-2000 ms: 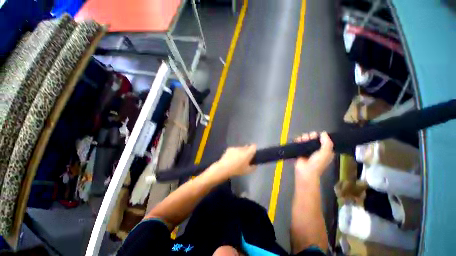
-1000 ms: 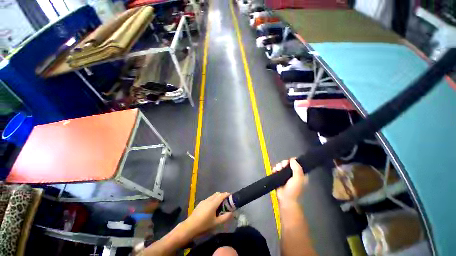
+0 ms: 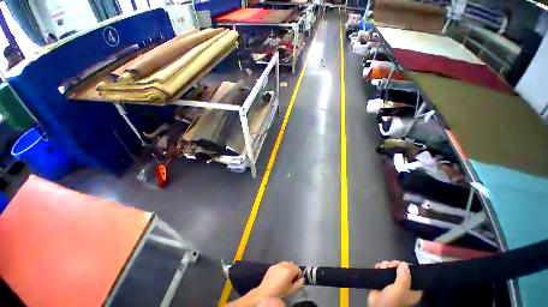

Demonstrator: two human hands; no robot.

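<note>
A long black roll [image 3: 354, 276] lies across the bottom of the view, in front of my body. Its left end is just past my left hand, and its right part crosses over the edge of the long table and is cut off by the right edge of the picture. My left hand [image 3: 283, 280] is closed around the roll near its left end, beside some pale bands. My right hand [image 3: 393, 286] holds the roll from below, with fingers showing over its top. Both wrists are near the bottom edge.
A grey aisle [image 3: 306, 180] with yellow lines runs ahead. An orange-topped table [image 3: 72, 240] is at the lower left. Tan rolls [image 3: 174, 63] lie on a rack by a blue machine [image 3: 66, 108] with a blue bin [image 3: 39, 153]. A long covered table [image 3: 481, 114] runs along the right, with rolls beneath.
The view has moved forward along the aisle and tilted up. The orange-topped table has shifted down and left. The roll now lies nearly level and lower in view, still held in both hands.
</note>
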